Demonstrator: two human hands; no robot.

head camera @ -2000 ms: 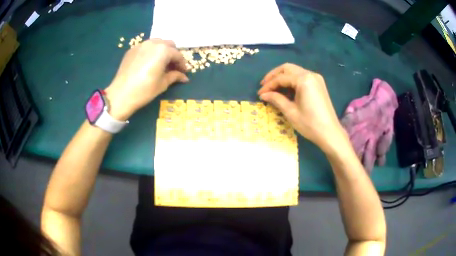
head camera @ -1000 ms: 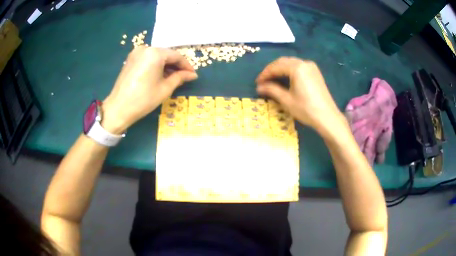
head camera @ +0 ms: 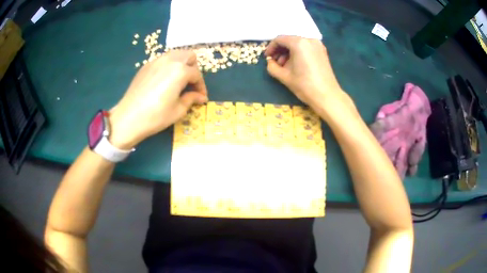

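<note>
The yellow PCB panel (head camera: 248, 160) lies flat at the mat's near edge, its middle glared white, with small dark or silvery spots in rows on its far part. Small cream components (head camera: 235, 54) lie loose beyond it. My left hand (head camera: 165, 93) is at the panel's far left corner, thumb and fingertips close together; whether a piece is between them cannot be seen. My right hand (head camera: 301, 66) is at the right end of the pile, fingers curled, with a tiny cream piece at the fingertips.
A large white sheet or bag (head camera: 240, 21) lies beyond the pile. Pink stained gloves (head camera: 404, 130) and a black device with cables (head camera: 451, 136) are at the right. A black slotted rack (head camera: 21, 112) is at the left edge. A green post (head camera: 443, 29) stands back right.
My left hand has moved nearer, from beside the pile to the panel's far left corner. My right hand has moved away from the panel's far right part to the pile.
</note>
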